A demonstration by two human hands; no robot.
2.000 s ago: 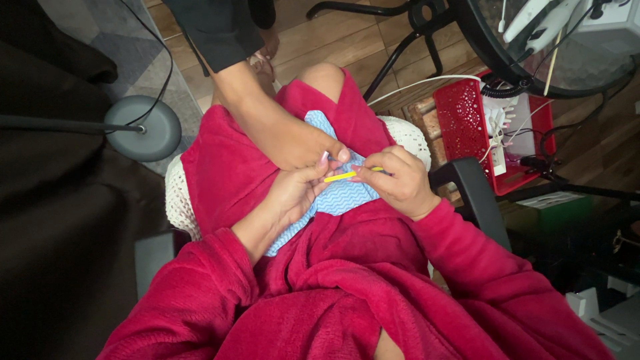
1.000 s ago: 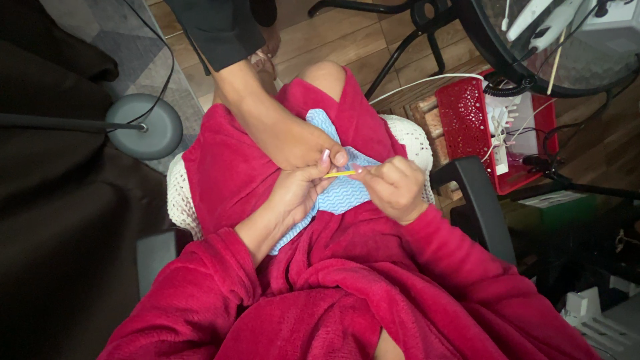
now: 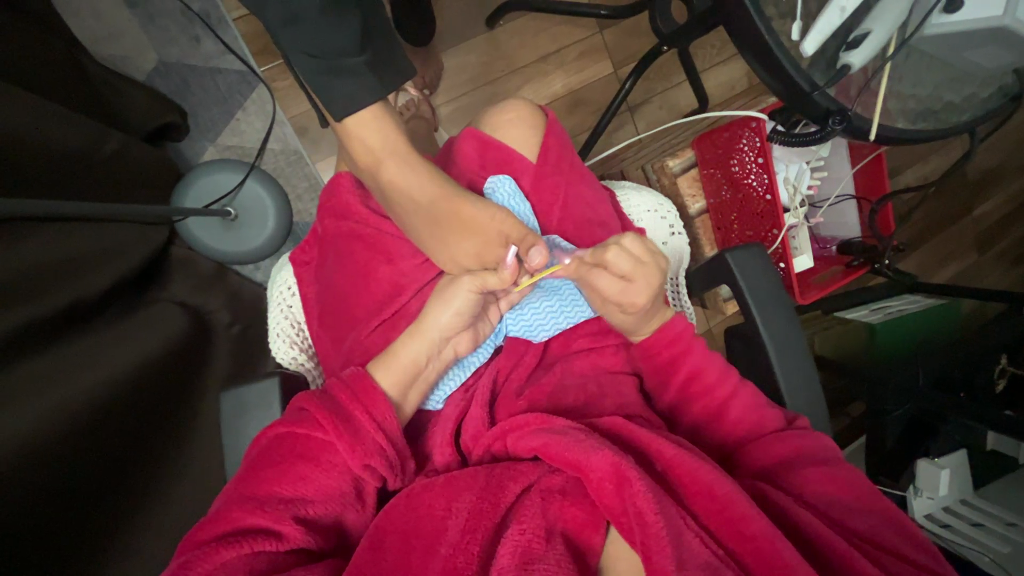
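Another person's bare foot [image 3: 456,220] rests across the lap on a blue-and-white wavy-patterned cloth [image 3: 552,310]. My left hand [image 3: 472,308] holds the foot by its toes, thumb beside the big toe. A thin yellow stick-like tool [image 3: 539,278], perhaps a nail file, is pinched in the fingers of my right hand [image 3: 622,280]. Its far end lies at my left fingers, just below the big toe. Whether the tool touches a toe cannot be told.
A red plastic basket [image 3: 740,184] with cables and a power strip stands at the right, under a round black-rimmed table [image 3: 860,132]. A black chair armrest [image 3: 764,320] is beside my right forearm. At the left is a grey round stand base [image 3: 232,212].
My right hand first moved a little to the right and down, then back slightly left and up, with the yellow tool. My left hand has stayed at the toes.
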